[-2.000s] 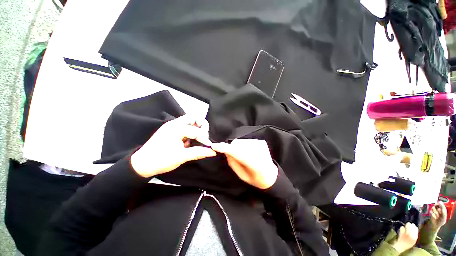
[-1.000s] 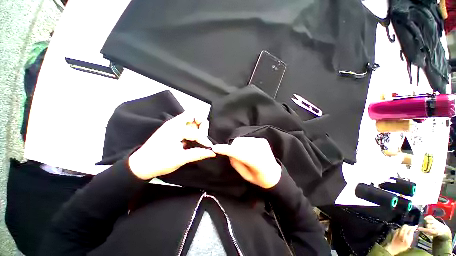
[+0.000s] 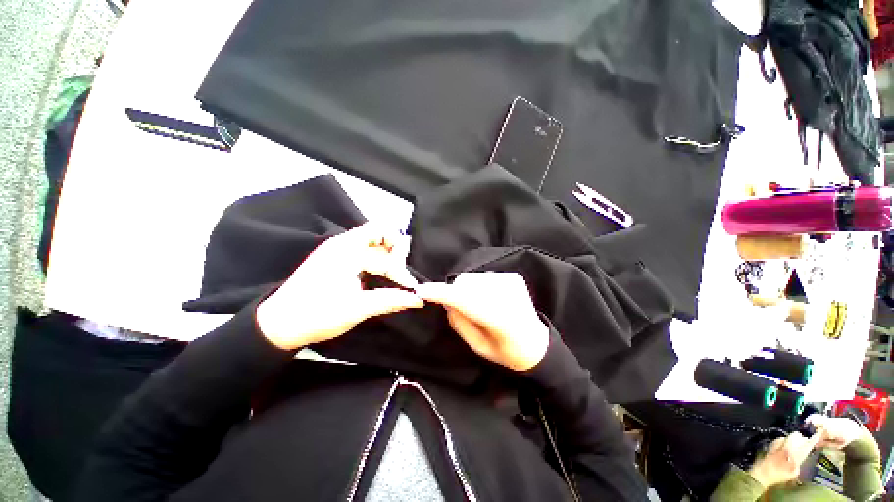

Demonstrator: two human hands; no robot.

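The black garment piece [image 3: 529, 221] lies bunched in front of my body and over the white table's near edge. My left hand [image 3: 338, 294] comes from the left, with thumb and fingers pinching at the cloth. My right hand [image 3: 492, 312] comes from the right, its fingertips pinched and meeting the left fingertips above the cloth. Any needle or thread between the fingertips is too small to see. A black smartphone [image 3: 527, 143] and white thread snips [image 3: 602, 206] lie beyond the bunched cloth.
A large flat black fabric panel [image 3: 392, 88] covers the far side of the white table [image 3: 127, 235]. A dark slim item [image 3: 179, 129] lies at left. At right are a magenta cylinder [image 3: 789, 211], a tan block [image 3: 770, 246] and black thread cones [image 3: 735, 381]. Another person's hands [image 3: 790, 453] show at lower right.
My hands keep nearly the same pinch at the same spot. The other person's hands at lower right have come together over dark material.
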